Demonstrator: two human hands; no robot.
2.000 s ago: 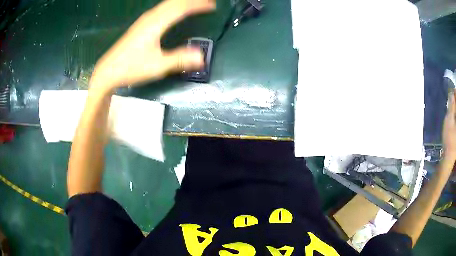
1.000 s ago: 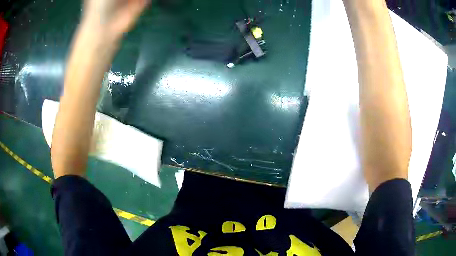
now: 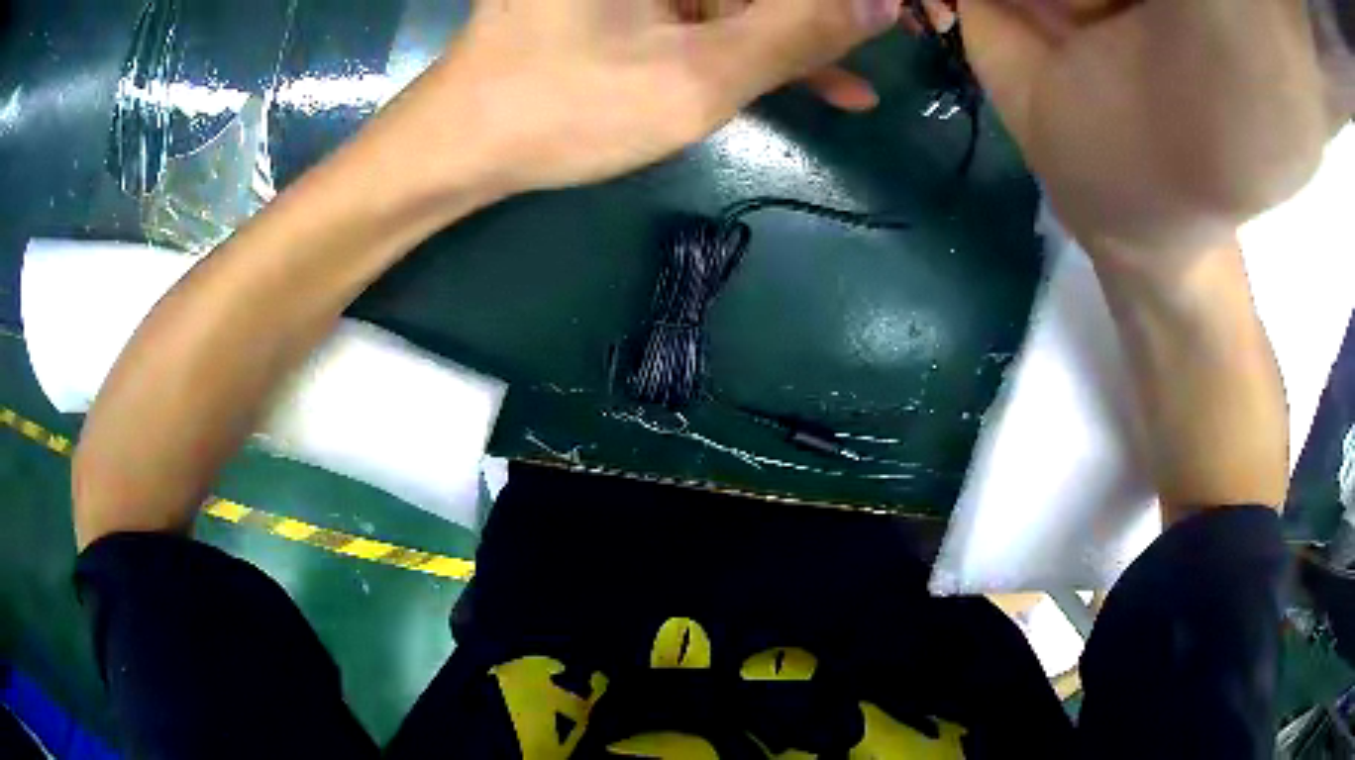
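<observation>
A bundled black cord (image 3: 684, 312) lies on the dark green mat, tied round its middle. One loose end points right; a slim black plug lies at its lower right. My left hand (image 3: 639, 97) and my right hand (image 3: 1159, 126) meet at the top edge, where both are partly cut off. Between their fingertips is a thin black corded item (image 3: 948, 67) with its tail hanging down. Both hands seem to pinch it, but its upper part is out of the picture.
A white foam pad (image 3: 394, 416) lies at the left bench edge, under my left forearm. White foam sheets (image 3: 1040, 460) lie at right under my right forearm. Clear tape (image 3: 208, 186) is stuck on the mat at upper left. Yellow-black tape marks the floor.
The bundled cord now lies on the mat before me. The open unit with the yellow part is no longer visible. My left hand has moved right and my hands have come together at the top.
</observation>
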